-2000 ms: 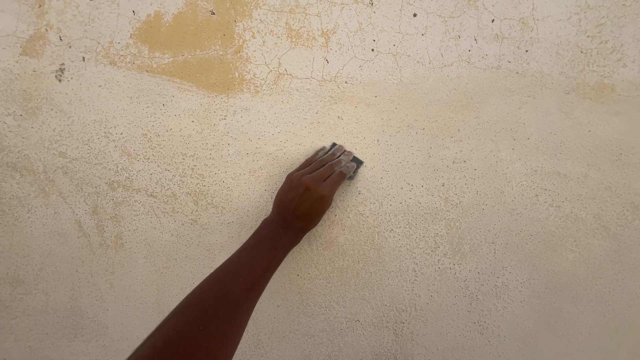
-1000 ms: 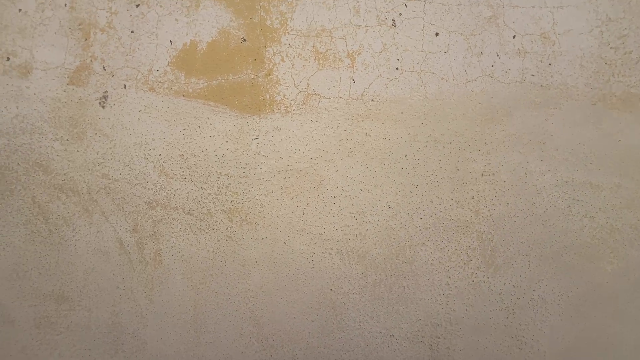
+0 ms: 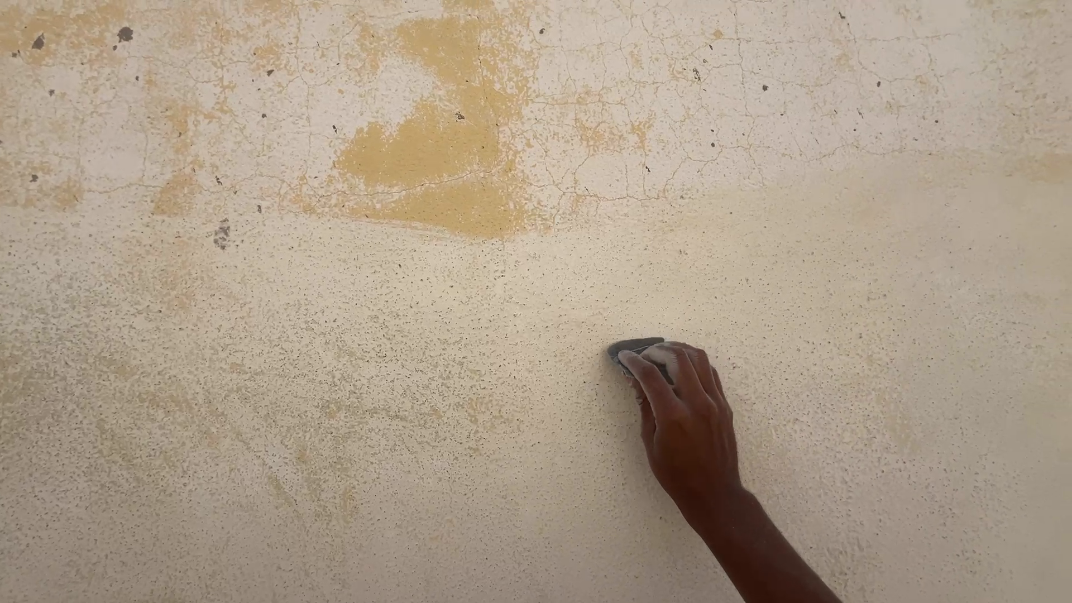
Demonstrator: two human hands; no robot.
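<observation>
My right hand (image 3: 687,410) reaches in from the lower right, back of the hand toward me. Its whitened fingers and thumb grip a small dark grey pad (image 3: 636,345), which looks like folded sandpaper. The pad lies against the plastered wall (image 3: 469,335), right of the middle of the view and below the large yellow patch. Pale dust coats the fingertips. Part of the pad is hidden under the fingers. My left hand is out of view.
Across the upper wall, cracked, flaking white paint surrounds an ochre-yellow patch (image 3: 456,159). Dark chips (image 3: 222,233) dot the surface. Lower down, the wall is cream-coloured and finely pitted, with faint greenish-yellow stains on the left.
Two seconds ago an arm from the lower left held a dark pad on the wall. One second ago no hand was in view. Now my right hand is in view with a dark pad.
</observation>
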